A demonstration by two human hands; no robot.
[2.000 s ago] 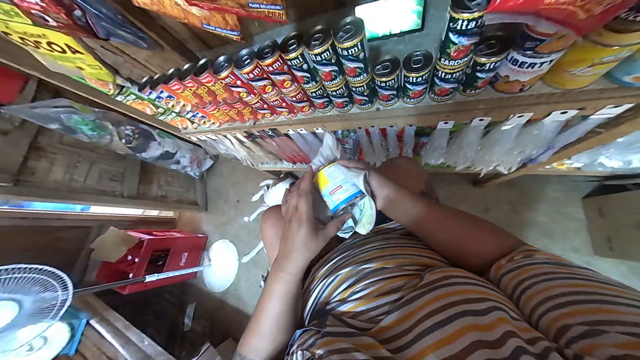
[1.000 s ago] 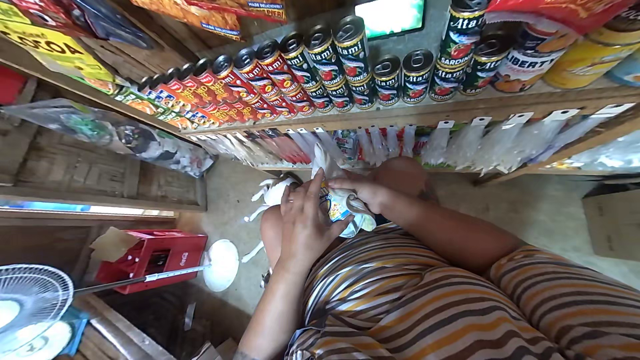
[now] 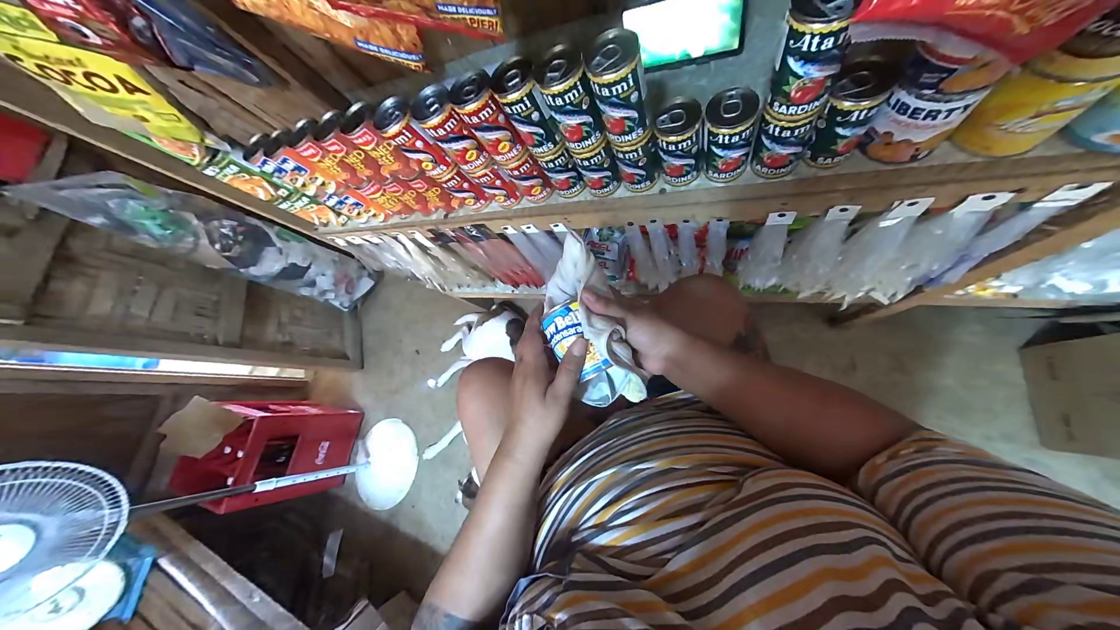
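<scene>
A blue, white and yellow food can [image 3: 576, 339] is held above my lap, its printed side facing up. My left hand [image 3: 542, 367] grips the can from the left, with the thumb across its label. On the other side my right hand [image 3: 637, 331] clutches a pale cloth [image 3: 576, 271] bunched against the can. Loose folds of the cloth rise beyond the can and hang below it. The fingertips of my right hand are partly hidden in the folds.
Stacked sardine cans [image 3: 617, 87] line the wooden shelf [image 3: 700, 201] ahead, above hanging plastic bags [image 3: 818, 254]. A dog [image 3: 490, 337] lies on the floor beside my knee. To the left stand a red crate [image 3: 293, 446] and a fan [image 3: 57, 516]; at the right is a cardboard box [image 3: 1072, 385].
The can has turned between my hands: two seconds ago a whiter, yellow-edged part of its label showed, and one second ago my fingers mostly covered it.
</scene>
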